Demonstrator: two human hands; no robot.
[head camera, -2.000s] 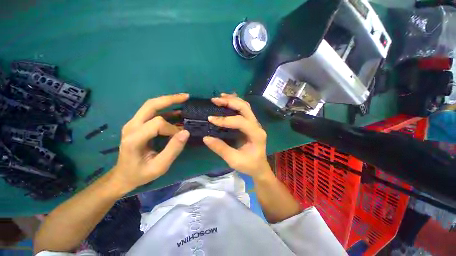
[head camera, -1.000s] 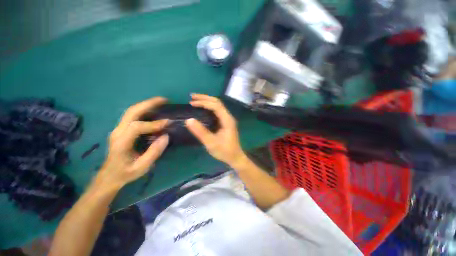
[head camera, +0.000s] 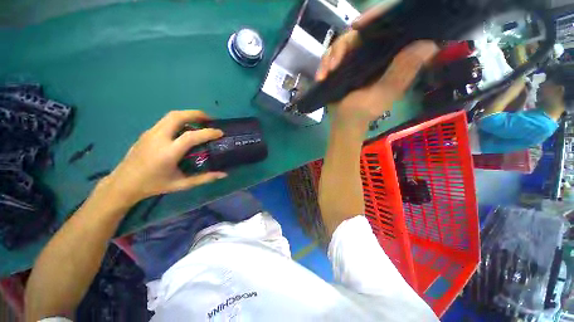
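My left hand holds a black speaker housing on the green bench. A black strip panel lies along its upward side, and thin red and dark wires show at the left end. My right hand is wrapped around the long black electric screwdriver. The driver's tip is at the metal outlet of the white-grey screw feeder. Whether a screw is on the tip cannot be told.
A loose pile of black panels is at the left. A round silver-white object stands beside the feeder. A red crate with black units is at the bench edge. A person in a blue sleeve is at the far right.
My right hand has left the housing and taken hold of the screwdriver, now at the feeder outlet. My left hand still holds the housing. The view has shifted right.
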